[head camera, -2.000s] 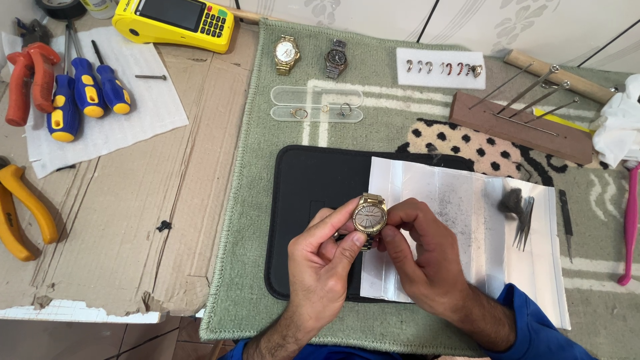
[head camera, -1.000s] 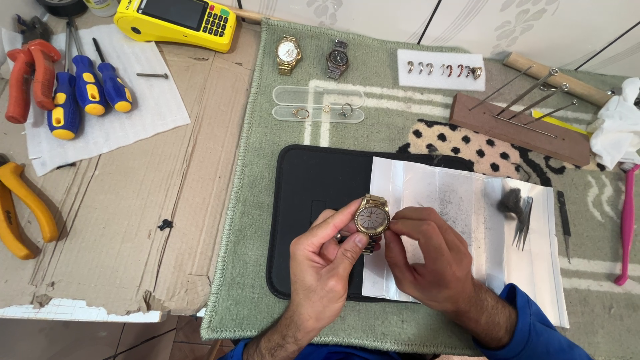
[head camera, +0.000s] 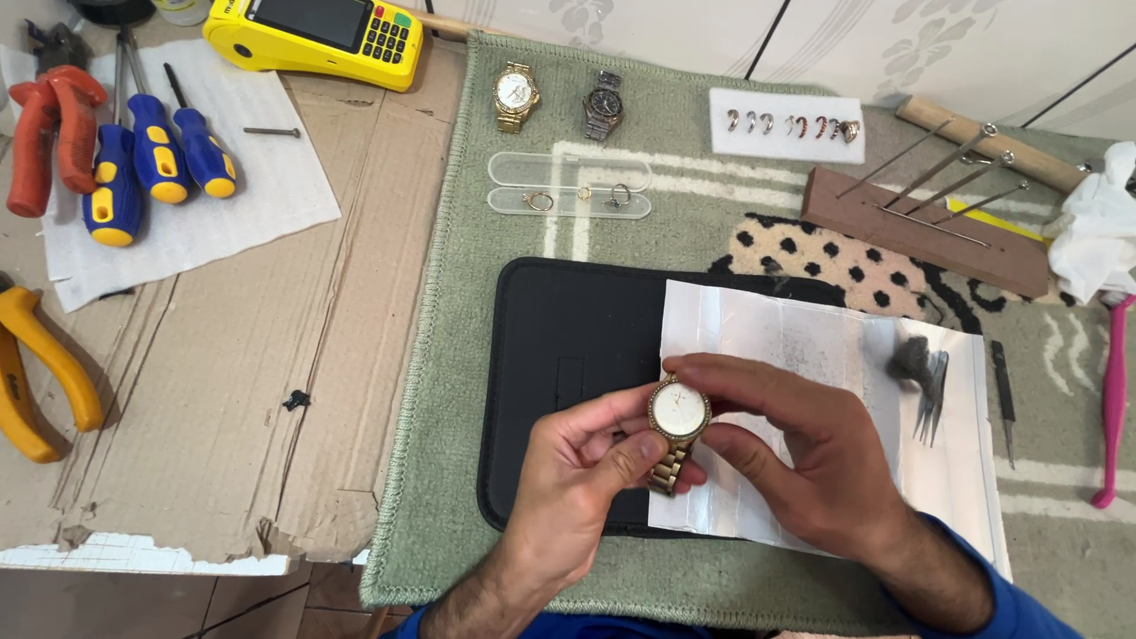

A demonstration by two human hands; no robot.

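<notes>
A gold-coloured wristwatch (head camera: 679, 410) with a pale dial and a studded bezel is held over the white paper (head camera: 763, 333) and the black mat (head camera: 532, 355). My left hand (head camera: 581, 479) grips it from the left, the thumb on the lower edge of the case and the fingers behind the bracelet. My right hand (head camera: 794, 444) is at its right side, with the index finger near the top of the case and the thumb near the lower right; whether it grips the watch I cannot tell. Dark steel wool (head camera: 910, 357) and tweezers (head camera: 930, 408) lie on the paper.
Behind the mat are a gold watch (head camera: 515, 96), a dark metal watch (head camera: 604, 106), a clear plastic case (head camera: 568, 202) with rings and a white foam pad (head camera: 785, 146) with rings. At right is a block (head camera: 932, 235) with metal rods. Screwdrivers (head camera: 160, 160), pliers (head camera: 44, 373) and a yellow card terminal (head camera: 315, 40) are left.
The watch's face now shows a pale, bright dial, where it looked greyish before. My right hand's fingers have shifted and spread around the right side of the case.
</notes>
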